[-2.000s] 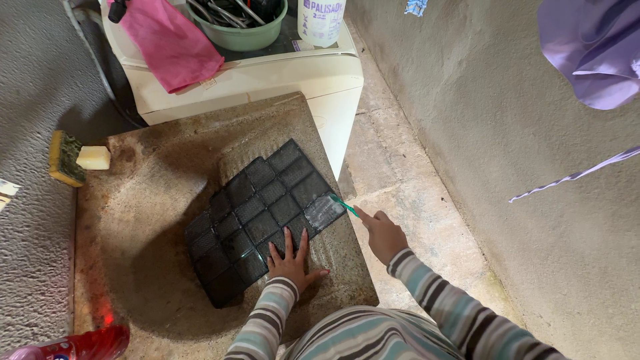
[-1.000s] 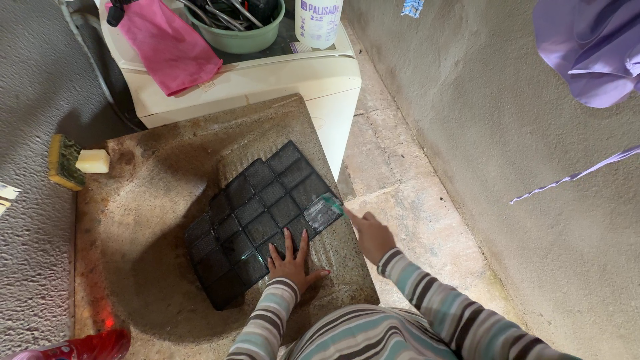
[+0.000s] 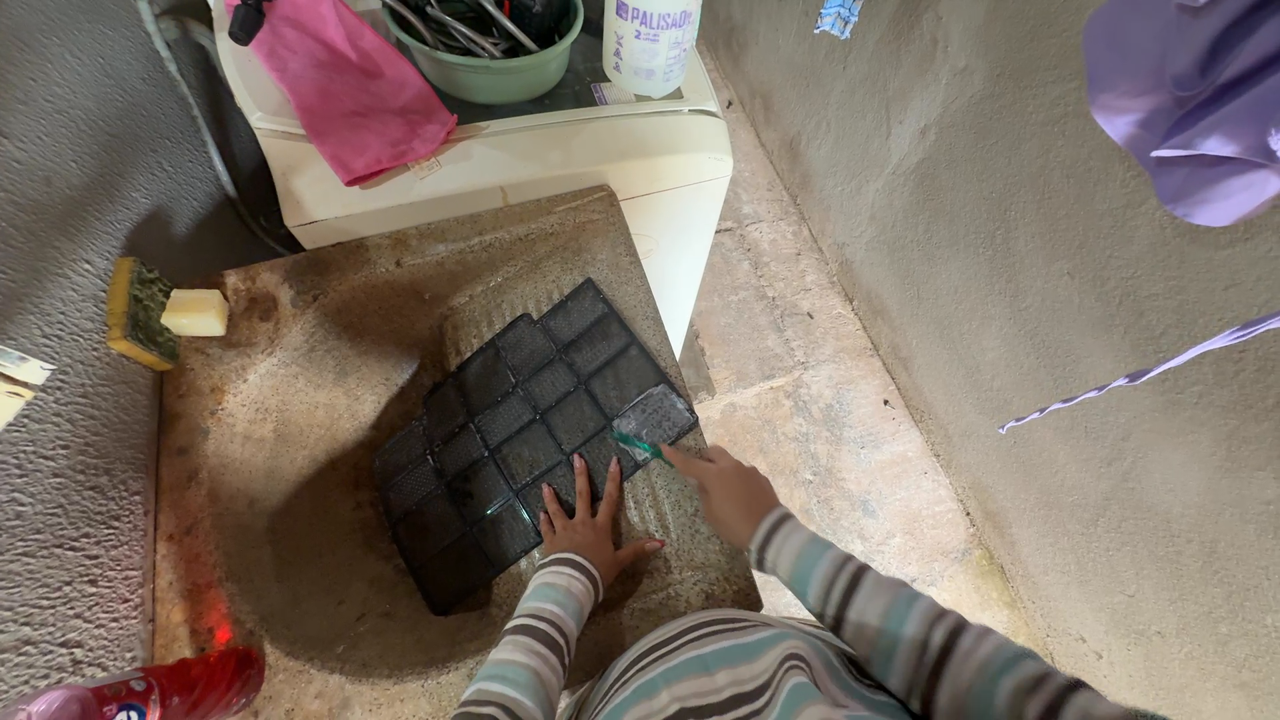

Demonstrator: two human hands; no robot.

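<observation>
A black plastic mesh filter panel (image 3: 520,415), divided into a grid of square cells, lies slanted across a stone laundry sink (image 3: 330,600). My right hand (image 3: 728,488) grips a small green brush (image 3: 638,446), its head on the panel near the right corner. One cell there looks whitish, as if with suds. My left hand (image 3: 585,525) is spread with the fingertips on the panel's lower edge and the thumb out over the ribbed stone. The brush's bristles are too small to make out.
Past the sink stands a white washing machine (image 3: 500,170) bearing a pink cloth (image 3: 350,90), a green basin (image 3: 490,75) and a bottle (image 3: 650,50). A sponge (image 3: 142,315) and soap bar (image 3: 196,312) sit at the sink's left corner; a red bottle (image 3: 205,685) lies below. A wall rises at right.
My right hand has moved the green brush from the panel's right edge inward and down, to the lower side of the whitish cell. My left hand has stayed in place.
</observation>
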